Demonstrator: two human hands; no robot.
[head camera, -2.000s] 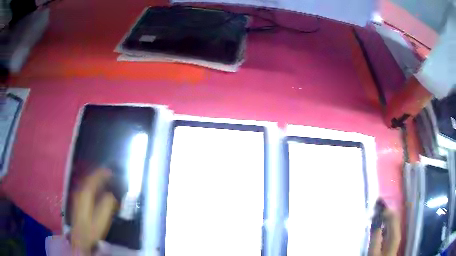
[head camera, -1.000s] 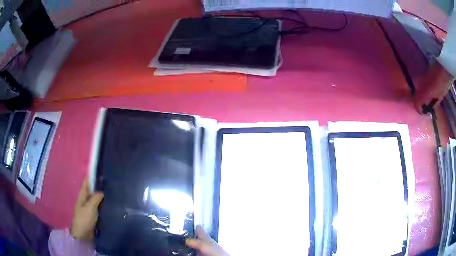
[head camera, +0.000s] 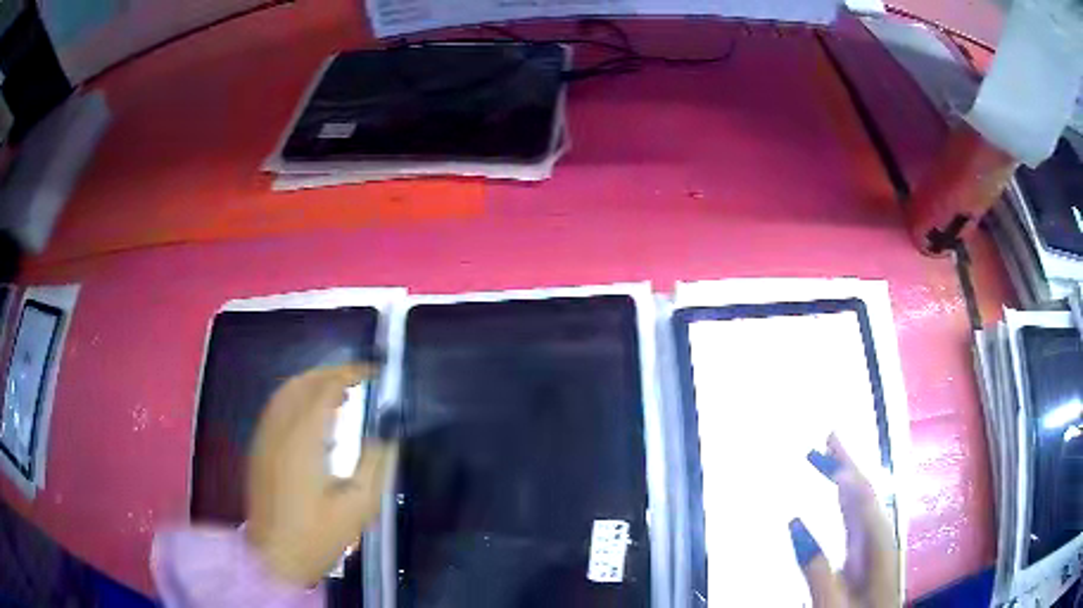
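Three tablets lie side by side on white sheets in front of me. The left tablet (head camera: 226, 404) is dark, partly covered by my left hand (head camera: 315, 463). That hand is blurred, with dark finger cots near the gap between the left and middle tablets; it appears to hold nothing. The middle tablet (head camera: 523, 428) is dark with a white label near its lower right. The right tablet (head camera: 760, 416) has a bright white screen. My right hand (head camera: 855, 534) is over its lower right, fingers apart, with dark finger cots on two fingertips.
A stack of dark tablets and white sheets (head camera: 434, 107) lies at the back, with thin black cables (head camera: 641, 54) beside it. Another tablet (head camera: 30, 380) lies at the far left. Stacked tablets (head camera: 1051, 416) stand at the right edge, near an orange-red post (head camera: 962, 190) with white paper.
The middle tablet showed a white screen and now shows a dark, labelled surface. My left hand moved right from the left tablet's edge. My right hand moved from that tablet to the right one.
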